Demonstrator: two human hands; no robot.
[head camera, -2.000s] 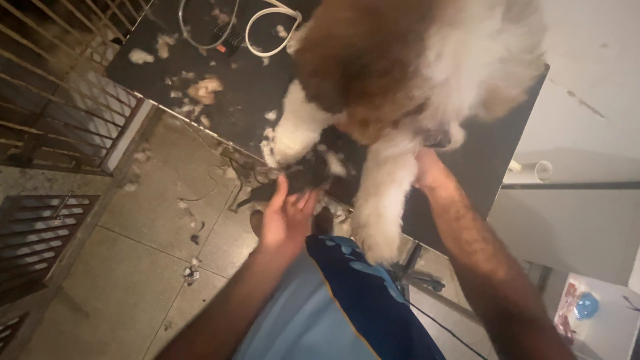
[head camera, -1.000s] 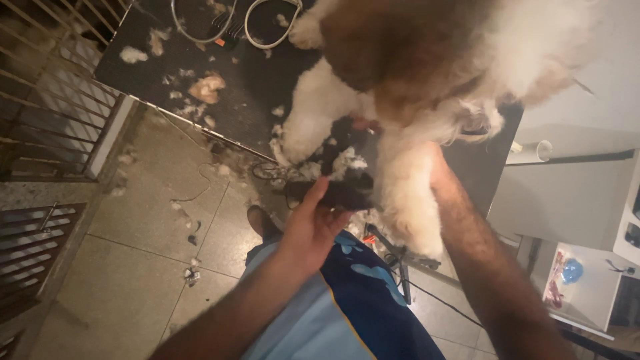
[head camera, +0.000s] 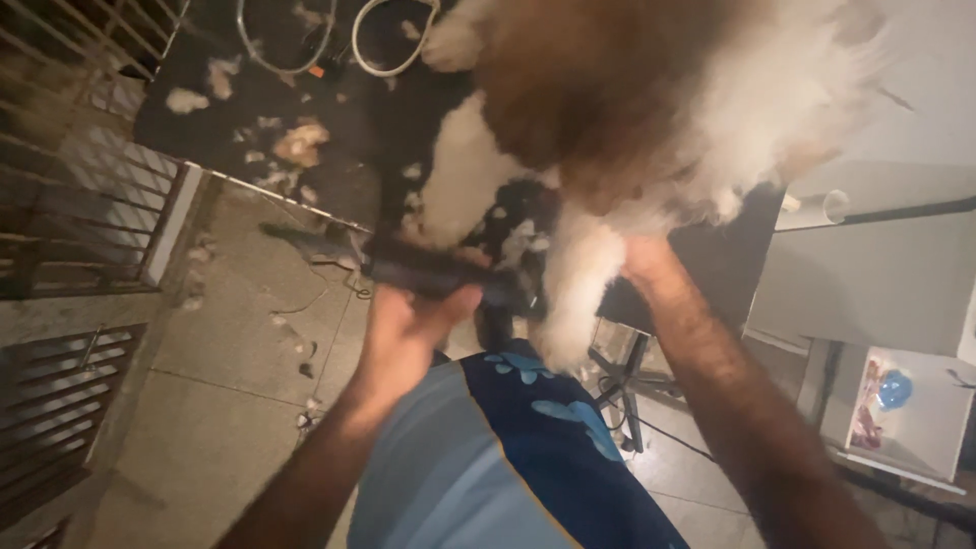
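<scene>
A brown and white long-haired dog (head camera: 602, 99) is on a black table (head camera: 358, 145), its head and coat blurred. My left hand (head camera: 415, 328) is closed around a dark, elongated tool (head camera: 442, 274), seemingly a hair clipper, held level beside the dog's white front leg (head camera: 461, 175). The other white front leg (head camera: 576, 282) hangs over the table's near edge. My right hand (head camera: 648, 255) is at the top of that leg, under the dog's chest and head; its fingers are hidden by fur, so its exact hold does not show.
Clumps of cut fur (head camera: 303, 142) and a looped pale cable (head camera: 381, 70) lie on the table. Barred metal cages (head camera: 84, 221) stand at left. Below is a stool's black base (head camera: 629, 381) on the tiled floor. An open white drawer (head camera: 915, 412) is at right.
The dark tool in my left hand has turned to lie more crosswise and stands farther left of the hanging leg. My right hand stays under the dog's chest.
</scene>
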